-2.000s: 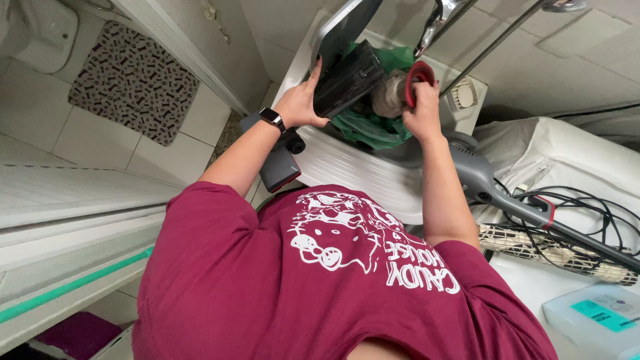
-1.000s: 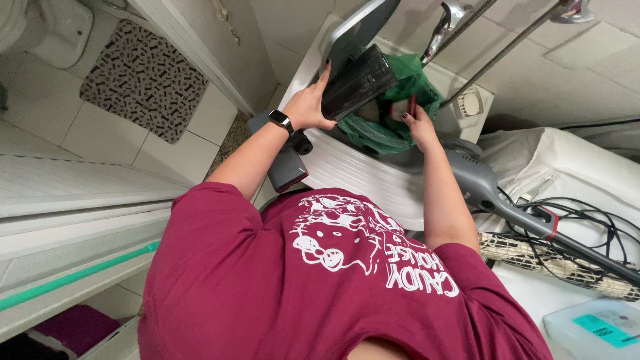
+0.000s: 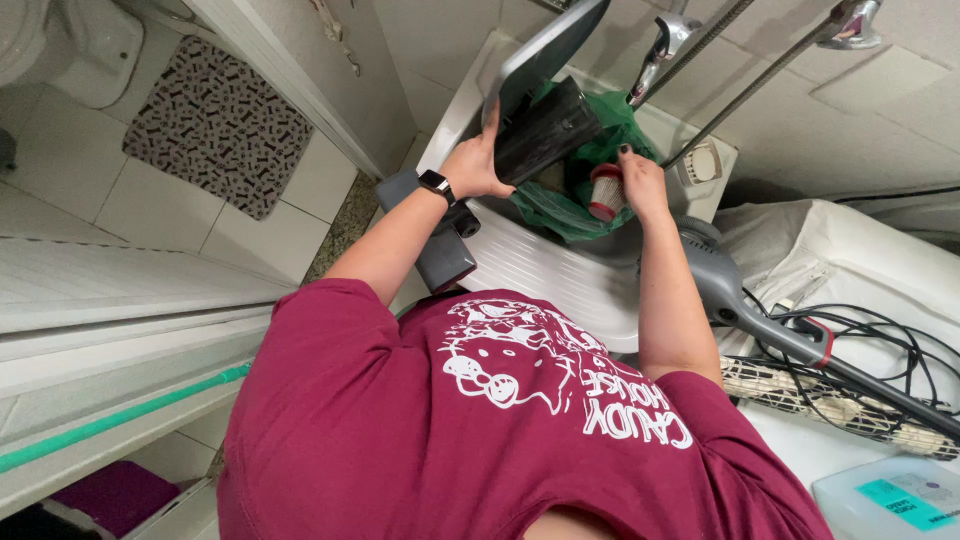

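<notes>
My left hand (image 3: 476, 165), with a watch on its wrist, grips the dark translucent vacuum dust cup (image 3: 551, 131), its fingers also against a grey lid-like panel (image 3: 544, 52). The cup tilts over a green plastic bag (image 3: 562, 214) in the white laundry sink (image 3: 555, 281). My right hand (image 3: 643, 180) is at the bag's right side, beside a red-rimmed pleated filter (image 3: 607, 193) that hangs over the bag's opening; the fingertips are partly hidden, so its exact hold on the filter is unclear.
A grey stick vacuum (image 3: 720, 285) leans at the right, near tangled black cable (image 3: 892, 337). A chrome tap (image 3: 664, 49) and hoses rise behind the sink. A grey vacuum part (image 3: 442, 259) rests by the sink's left edge. A patterned mat (image 3: 217, 124) lies on the floor.
Two seconds ago my right hand held a red-rimmed part up at the cup's mouth. It has since moved down to the bag's right side, and the pleated filter now shows there.
</notes>
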